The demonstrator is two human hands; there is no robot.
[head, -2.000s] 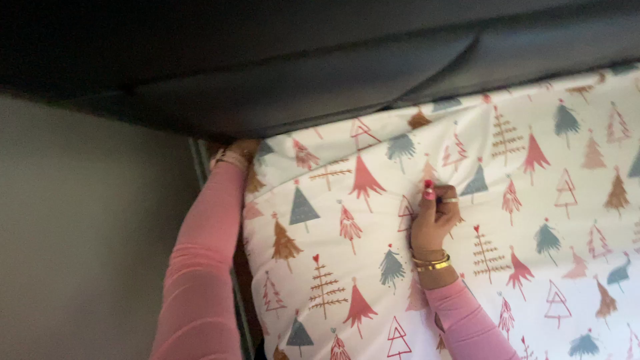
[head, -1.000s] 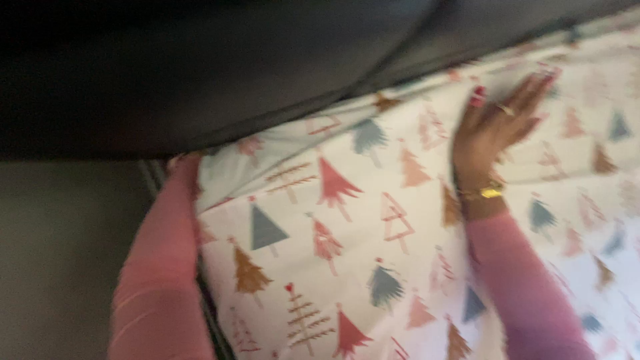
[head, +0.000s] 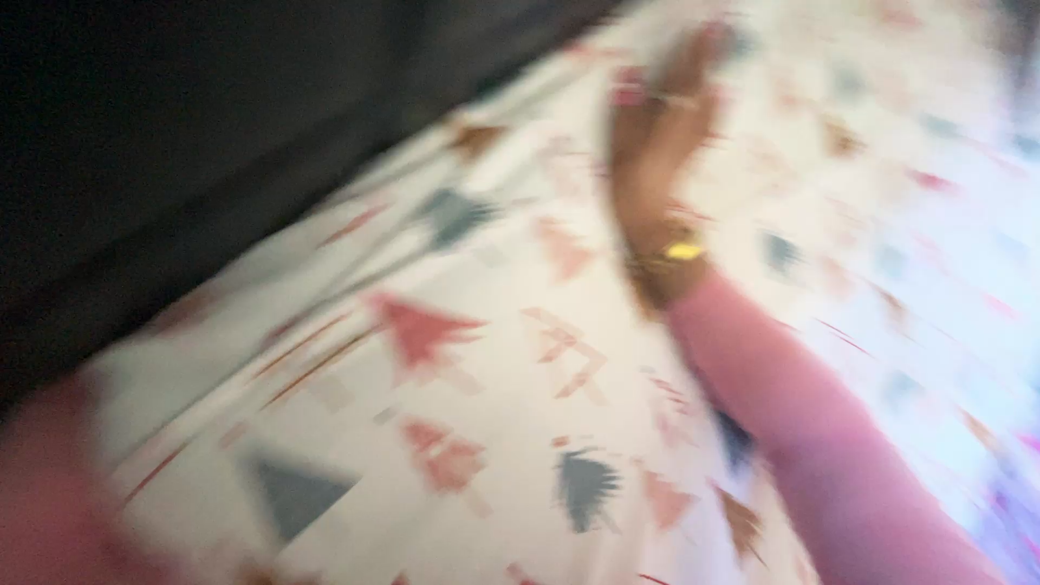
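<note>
White fabric printed with pink, brown and grey-blue trees (head: 504,390), likely a bed sheet, spreads under my arms, with long creases along the dark edge. My right hand (head: 662,146), blurred, lies on or just over the fabric near its upper part, fingers extended and somewhat apart, holding nothing visible. It wears a ring and gold bracelets. At the lower left only the pink sleeve of my left arm shows; my left hand is hidden or out of view by the dark padded surface.
A dark padded surface (head: 203,122), perhaps a headboard, runs diagonally along the fabric's upper left edge. Something purplish and bright, too blurred to name, shows at the lower right.
My right hand, loosely curled two seconds ago, has spread its fingers and moved along the fabric toward the upper right. The view has turned and come closer.
</note>
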